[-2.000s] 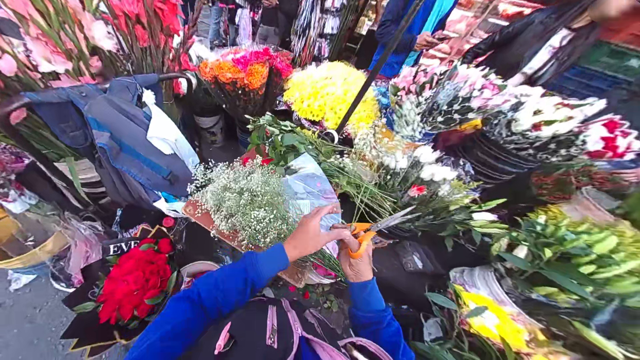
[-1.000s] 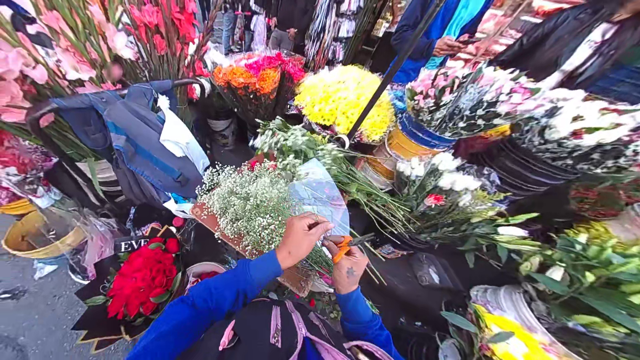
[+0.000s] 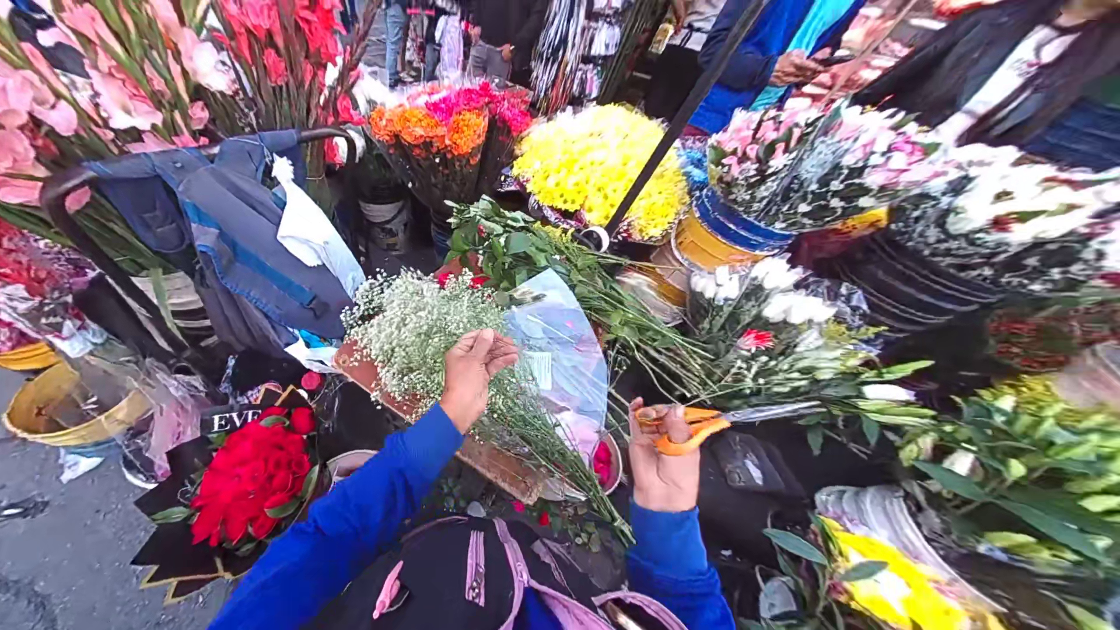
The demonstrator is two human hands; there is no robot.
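Observation:
My right hand (image 3: 667,455) holds orange-handled scissors (image 3: 696,429), their metal blades pointing right. My left hand (image 3: 473,372) is over the bunch of baby's breath (image 3: 418,324), thumb and fingertips close together; whether something small is between them cannot be told. The baby's breath lies on a brown board (image 3: 499,468), its green stems running down toward my right wrist. Beside it rests a clear plastic sleeve (image 3: 573,350) with a white label. Long-stemmed cut greenery (image 3: 612,306) lies behind the sleeve.
A bouquet of red roses (image 3: 249,481) in black paper stands at lower left, near a blue-grey backpack (image 3: 254,236). Buckets hold yellow chrysanthemums (image 3: 604,166), orange and pink flowers (image 3: 437,127) and white flowers (image 3: 1006,201). A dark pole (image 3: 682,122) slants behind. People stand at the back.
My hands have moved apart: they were close together at the scissors, and now the left is over the baby's breath while the right holds the scissors farther right.

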